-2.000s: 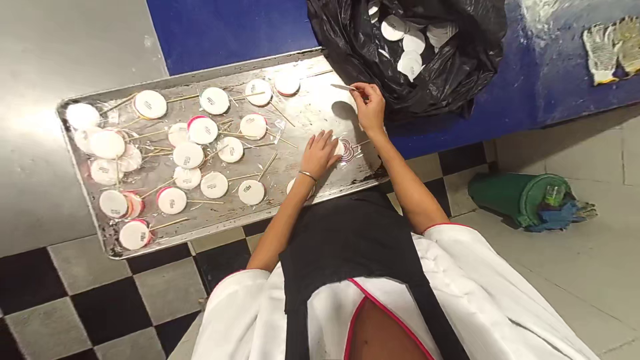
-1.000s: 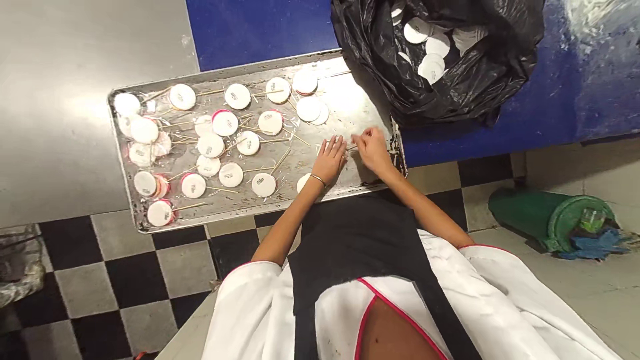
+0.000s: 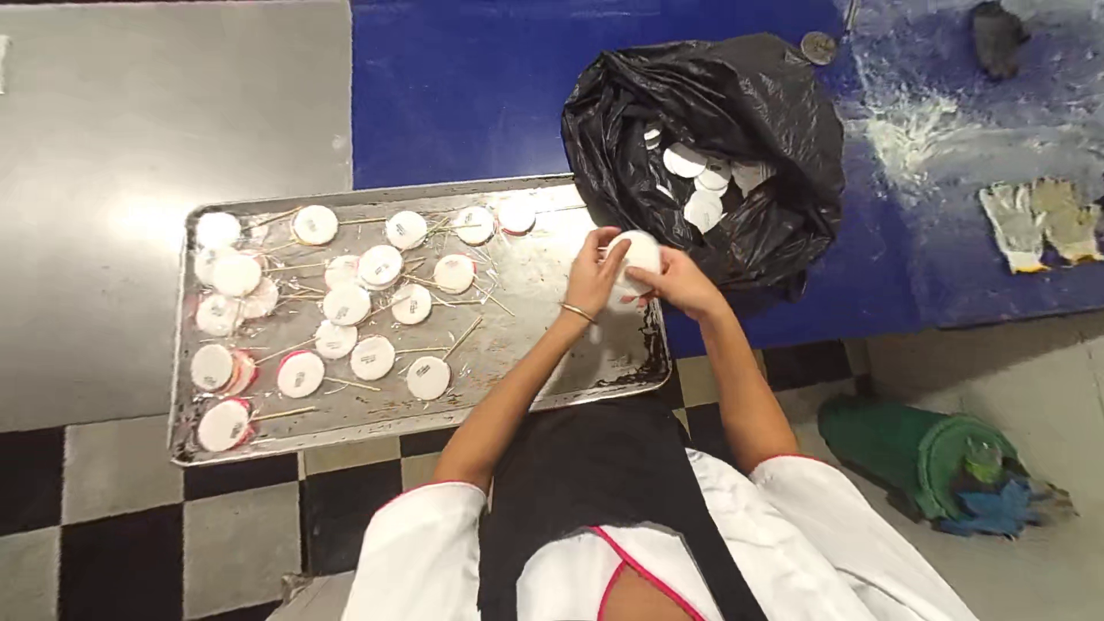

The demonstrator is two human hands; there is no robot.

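Note:
My left hand (image 3: 597, 272) and my right hand (image 3: 683, 280) hold one white disc (image 3: 640, 254) between them, above the right part of a metal baking tray (image 3: 414, 181). Something reddish shows under the disc, by the fingers. On the tray's left and middle lie several round pieces on thin sticks, such as this one (image 3: 300, 373), each topped by a white disc; many bear small print and clear wrap. Just beyond my hands, an open black plastic bag (image 3: 733, 86) holds loose white discs (image 3: 703, 210).
The tray lies across a steel tabletop (image 3: 172, 103) and a blue tabletop (image 3: 457, 95). Work gloves (image 3: 1039, 220) lie on the blue surface at right, with a dark object (image 3: 996, 39) behind. A green bin (image 3: 914, 457) lies on the floor at right.
My hands were low over the tray a second ago; they have moved up toward the bag and come together on a white disc. The view has shifted.

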